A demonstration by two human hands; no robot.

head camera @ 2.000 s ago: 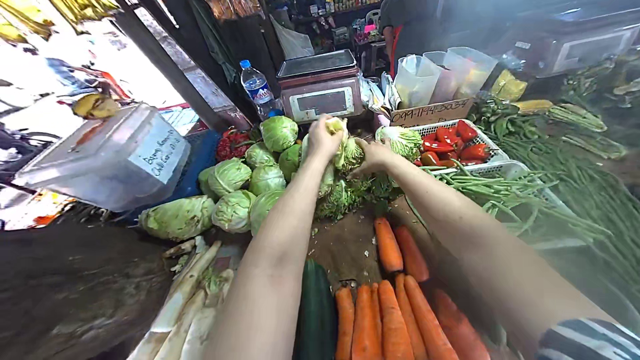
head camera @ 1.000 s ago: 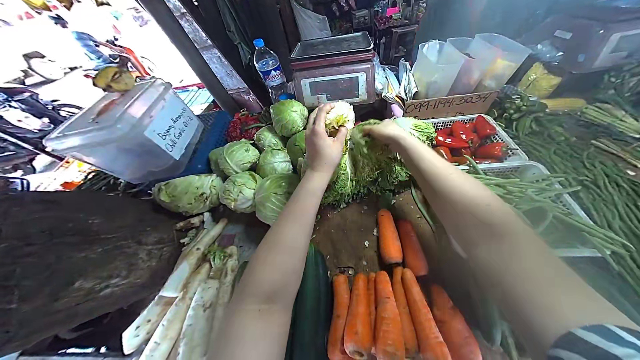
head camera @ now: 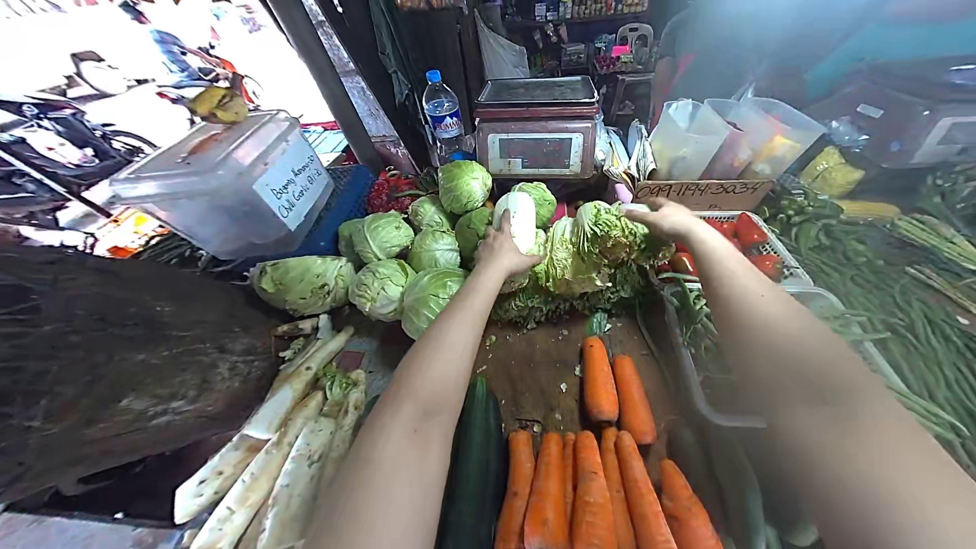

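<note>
My left hand [head camera: 503,252] rests with its fingers on a pale napa cabbage [head camera: 517,217] that stands beside the round green cabbages [head camera: 433,249]. To its right, leafy napa cabbages [head camera: 576,255] lie over frilly green leaves [head camera: 534,303]. My right hand [head camera: 665,219] reaches the upper right side of these leafy heads, its fingertips at a pale end; whether it grips is unclear. Nearer to me lie several carrots [head camera: 591,480], a dark green cucumber-like vegetable [head camera: 473,465] and long white radishes [head camera: 286,450].
A weighing scale [head camera: 536,145] and a water bottle [head camera: 443,118] stand behind the cabbages. At left is a lidded plastic box [head camera: 221,183]. On the right are a white basket of red peppers [head camera: 785,255], a clear tub [head camera: 705,389] and heaped green beans [head camera: 907,335].
My hands were close together over the leafy heads; now they are farther apart, the left on the pale napa cabbage, the right moved rightward.
</note>
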